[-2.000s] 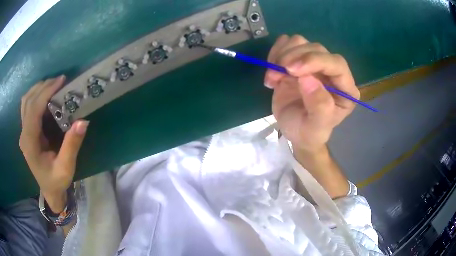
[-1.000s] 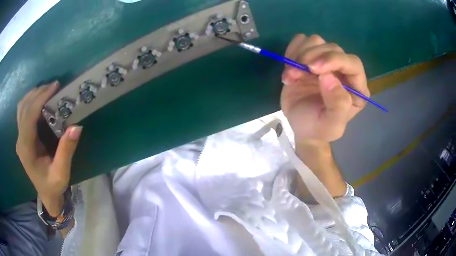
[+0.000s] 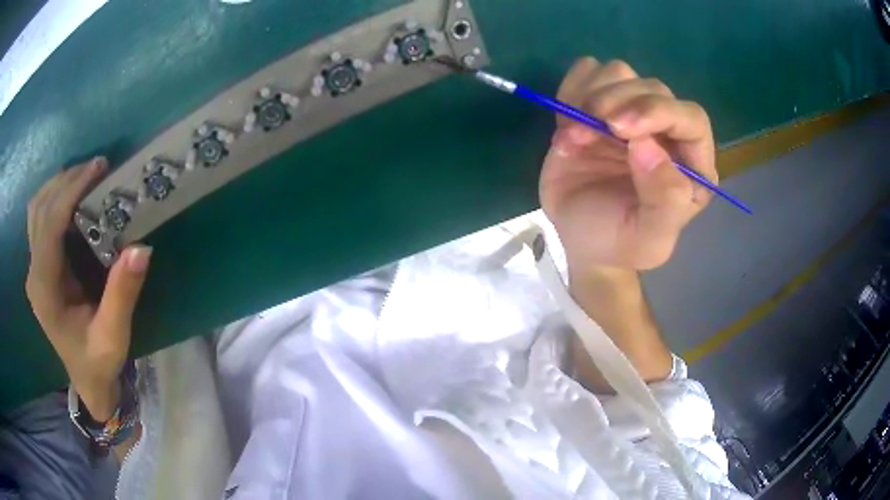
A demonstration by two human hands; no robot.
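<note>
A long grey-brown metal block (image 3: 304, 102) lies on the green bench top, with several dark round inserts in a row and a bright-rimmed hole at each end. My left hand (image 3: 86, 283) grips the block's left end between thumb and fingers. My right hand (image 3: 634, 161) holds a thin blue brush (image 3: 566, 109) by its handle. The brush's dark tip is at the block's near edge, just right of the rightmost insert (image 3: 414, 45); whether it touches is hard to tell.
The green bench top (image 3: 322, 215) extends around the block. A white strip (image 3: 49, 44) runs along the upper left. My white clothing (image 3: 390, 391) is against the near edge. A grey floor with yellow lines lies at right. Another person's dark sleeve (image 3: 39, 449) shows at lower left.
The block and my left hand have shifted slightly left in view. The brush tip has moved right, from the second insert from the right to beside the rightmost one.
</note>
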